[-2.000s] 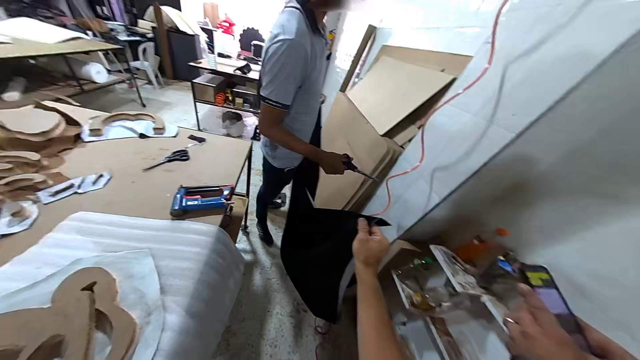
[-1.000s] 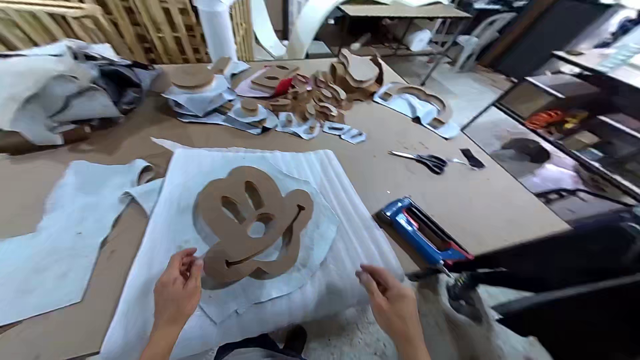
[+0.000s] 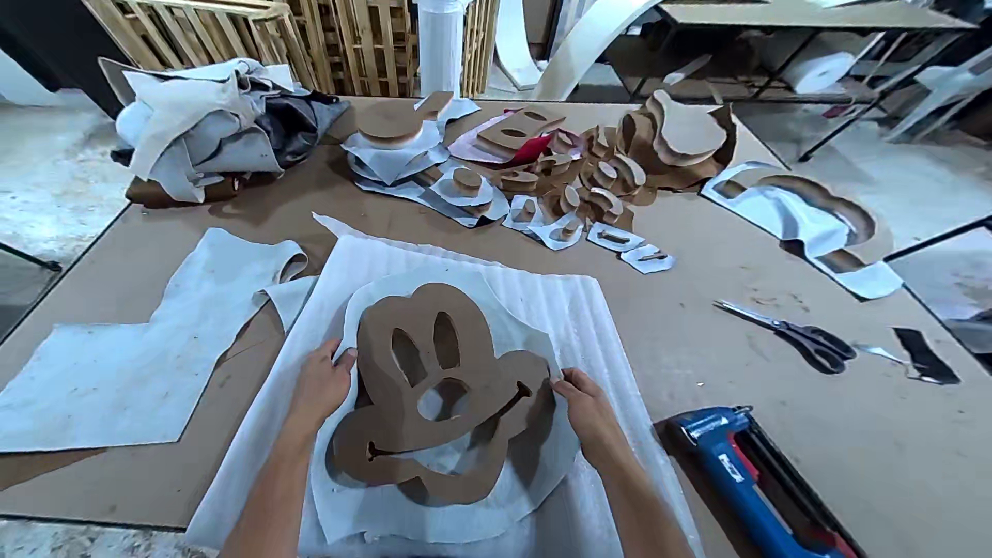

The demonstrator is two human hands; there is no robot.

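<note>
A brown board cutout of a cartoon mouse face (image 3: 434, 395) lies on a pale fabric piece (image 3: 535, 480), over white foam sheeting (image 3: 589, 325). My left hand (image 3: 322, 387) pinches the left edge of the fabric beside the cutout. On the opposite side my right hand (image 3: 589, 411) has its thumb and fingers closed on the fabric's right edge. A blue staple gun (image 3: 736, 473) rests to the right of the foam. Black-handled scissors (image 3: 806, 337) lie farther back on the table.
Fabric scraps (image 3: 209, 124) are heaped at the back left. Small padded cutouts (image 3: 573, 170) cover the back middle. A curved cutout on fabric (image 3: 821, 225) sits at the right edge. A large fabric offcut (image 3: 147, 349) lies left, and a black strip (image 3: 926, 356) is near the scissors.
The view has swung from a standing person and shelves to the table. Since one second ago, both hands have moved from above the foam onto the fabric edges and taken hold.
</note>
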